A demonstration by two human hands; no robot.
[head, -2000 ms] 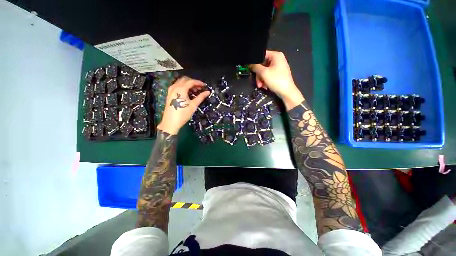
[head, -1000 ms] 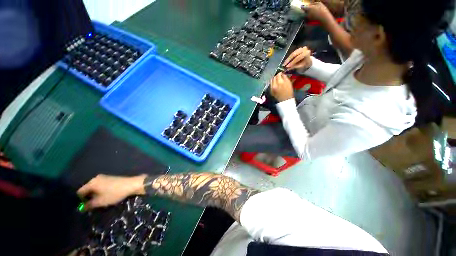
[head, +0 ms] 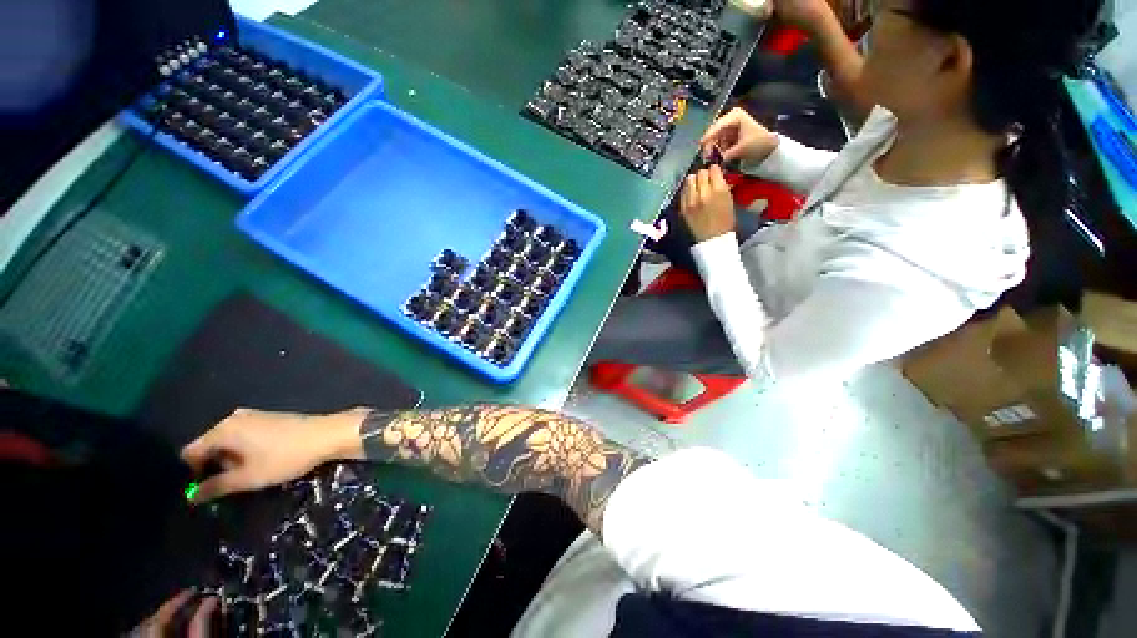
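Observation:
My right hand (head: 268, 451) is at the edge of the large black box (head: 87, 536), its fingertips bent beside a small green light (head: 192, 492); whether it holds a module cannot be seen. My left hand (head: 181, 616) is mostly cut off at the bottom left edge, its fingertips by the loose pile of black modules (head: 331, 548). The pile lies on the green bench, partly by the black mat (head: 268, 361). A blue tray (head: 337, 199) holds rows of the same modules in its near right part.
A second blue tray (head: 268, 168) with fuller rows stands behind the first. A pale keyboard (head: 81, 293) lies at the left. Another person (head: 860, 249) sits to the right, hands by a dense block of modules (head: 636, 81). Cardboard boxes (head: 1022, 386) stand beyond.
The view has turned right since two seconds ago. Since one second ago, my left fingertips have come into view at the bottom left. My right hand stays by the green light.

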